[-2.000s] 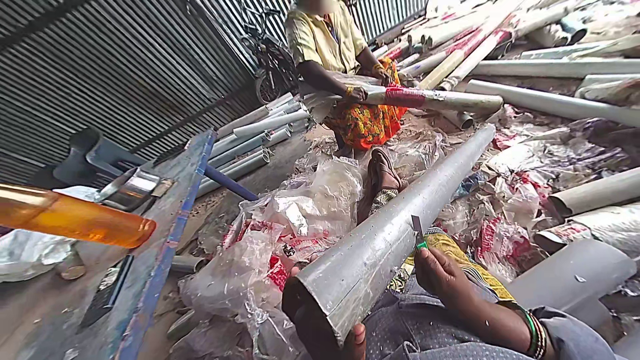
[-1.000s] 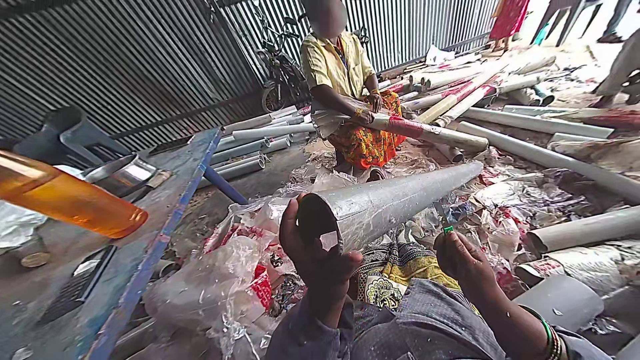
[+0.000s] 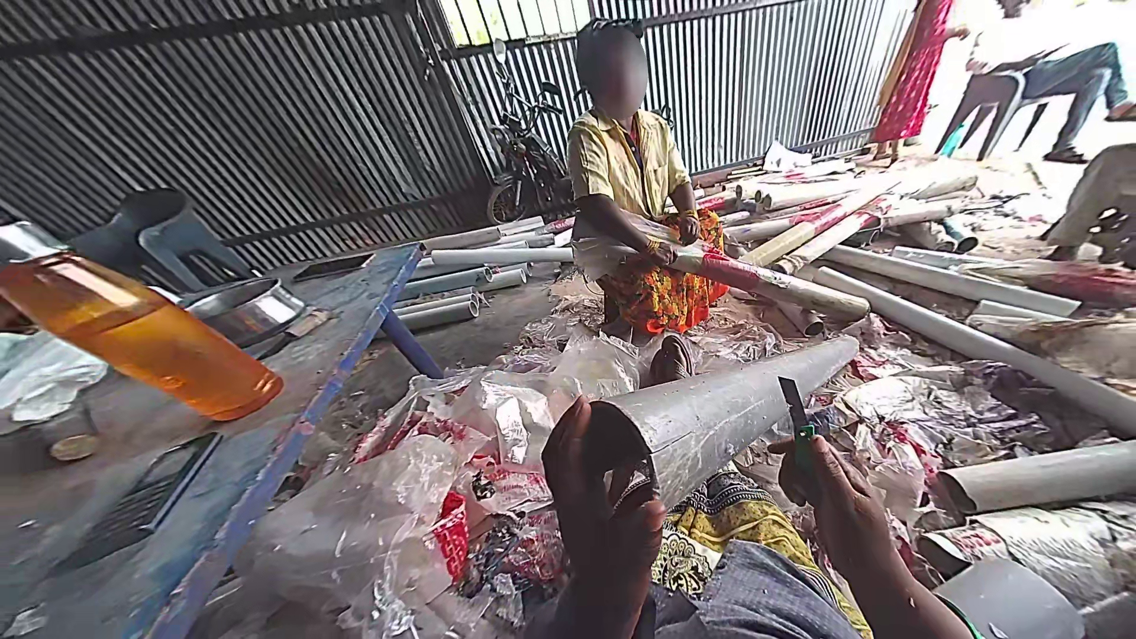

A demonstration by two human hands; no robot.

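Note:
A long grey plastic pipe (image 3: 737, 413) lies across my lap and points away to the upper right. My left hand (image 3: 608, 515) grips its open near end, thumb and fingers at the rim. In my right hand (image 3: 830, 488) is a green-handled knife (image 3: 792, 413), its dark blade upright close to the pipe's right side; whether the blade touches the pipe is not clear. Crumpled clear plastic film (image 3: 506, 408) with red print lies around the pipe. A patterned yellow cloth (image 3: 745, 524) covers my lap under it.
A blue-edged table (image 3: 311, 408) at left holds an amber bottle (image 3: 146, 337) and a metal pan (image 3: 248, 311). Opposite sits a person (image 3: 635, 169) holding a wrapped pipe (image 3: 772, 284). More pipes (image 3: 976, 333) lie on the right. Other people and a motorcycle (image 3: 524, 160) are behind.
My left hand has come up around the pipe's near end, which it held from below two seconds ago. The view has tilted up, bringing in more background.

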